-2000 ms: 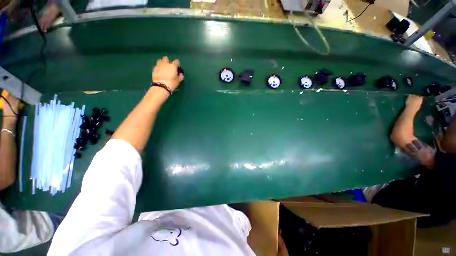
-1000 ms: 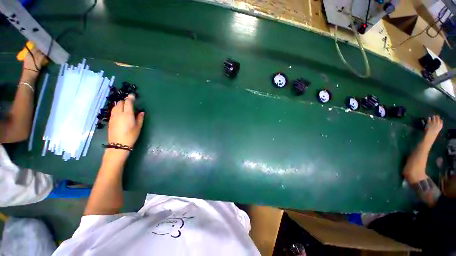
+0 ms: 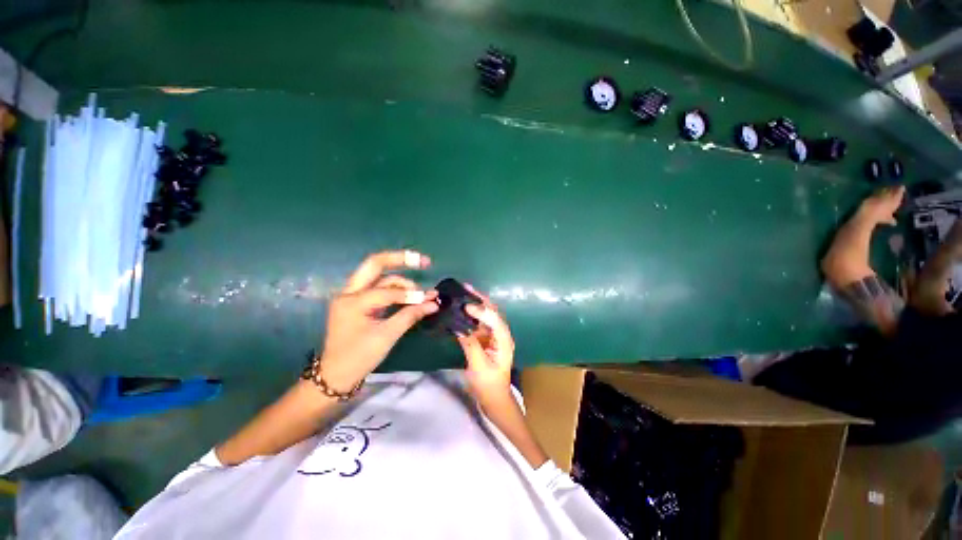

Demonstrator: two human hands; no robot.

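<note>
A black housing (image 3: 451, 306) is held over the near part of the green bench. My right hand (image 3: 491, 343) grips it from the right. My left hand (image 3: 369, 316) is at its left side, thumb and index finger pinched at the housing; whether a small fitting is between them cannot be seen. Small black fittings (image 3: 181, 185) lie in a loose pile on the left, beside the bundle of white strips (image 3: 93, 222).
A spaced row of black housings (image 3: 496, 71) and white-faced units (image 3: 602, 95) lies along the far strip. An open carton (image 3: 738, 396) of black housings is below the near edge. Another person's arm (image 3: 860, 253) reaches in at the right. A blue object (image 3: 158, 396) is at lower left.
My left hand has moved from the fittings pile to in front of my chest. My right hand has come up into view with a black housing. The view has shifted.
</note>
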